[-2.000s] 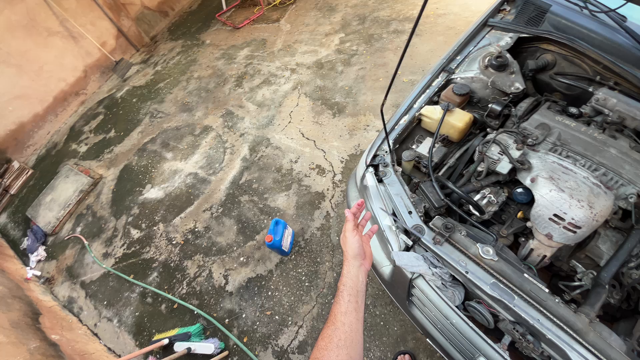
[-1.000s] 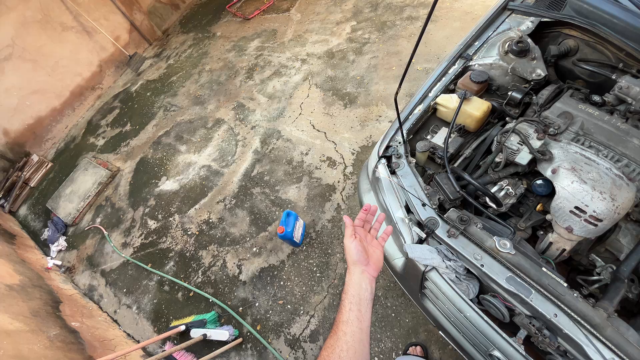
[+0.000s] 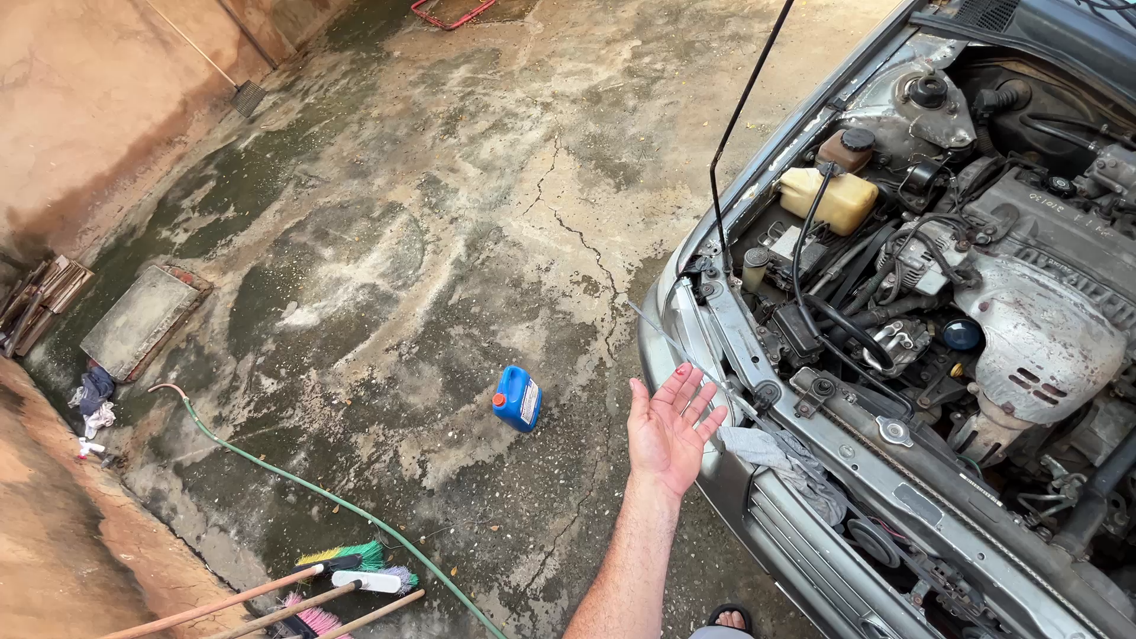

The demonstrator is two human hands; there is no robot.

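Note:
My left hand (image 3: 667,435) is held out palm up, fingers spread and nothing in it, with a small red mark on a fingertip. It hovers beside the front corner of a grey car (image 3: 754,497) whose engine bay is exposed. A grey cloth (image 3: 790,461) lies over the car's front edge, right of the hand. A thin pale strip or tube (image 3: 666,335) shows by the headlight; what it is, I cannot tell. On the concrete to the left stands a blue plastic jug (image 3: 516,399) with an orange cap. My right hand is out of view.
A green hose (image 3: 328,499) curves across the ground. Brooms (image 3: 368,581) with wooden handles are at lower left. A thin black rod (image 3: 745,98) rises from the car's front. Near the walls are a concrete slab (image 3: 138,324), wood pieces (image 3: 49,297) and rags (image 3: 96,395).
The pale strip by the headlight shows now but was not plain before. My left hand stays held out, its palm turned up more fully than two seconds ago.

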